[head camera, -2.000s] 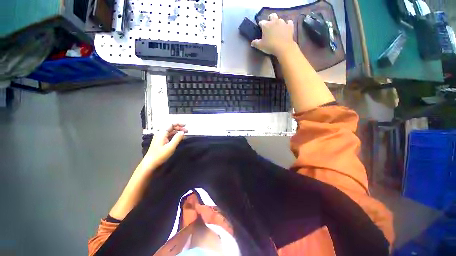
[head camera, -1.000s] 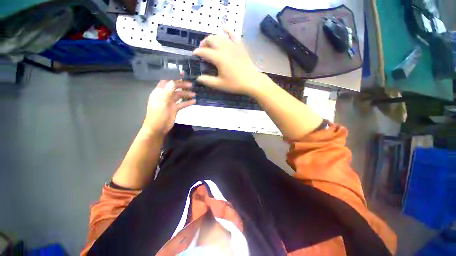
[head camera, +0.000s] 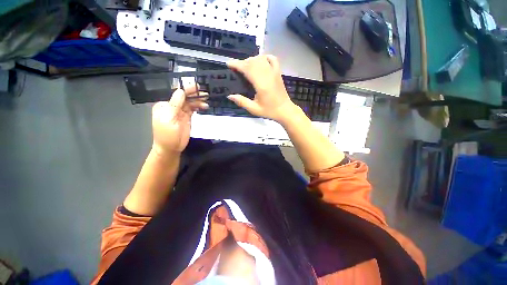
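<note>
A long black slotted housing (head camera: 161, 86) is held level above the keyboard, its left end reaching past the tray. My right hand (head camera: 264, 86) grips its right end, thumb below and fingers at the top edge. My left hand (head camera: 177, 114) is at its lower edge left of the middle, with fingers seen at and through the openings. A second black slotted bar (head camera: 210, 40) lies along the near edge of the white perforated plate (head camera: 136, 34). Another black bar (head camera: 321, 43) lies slanted, partly on the mouse pad (head camera: 360, 62).
The black keyboard (head camera: 311, 99) sits on the white tray (head camera: 239, 128). A black mouse (head camera: 374, 30) is on the pad. A blue bin (head camera: 92, 51) with a red item is at the left. A green-topped bench (head camera: 439, 44) stands at the right.
My right hand has left the bar by the mouse pad and come over the keyboard. The slotted housing is now held out leftward between both hands. My left hand has risen from the tray's edge.
</note>
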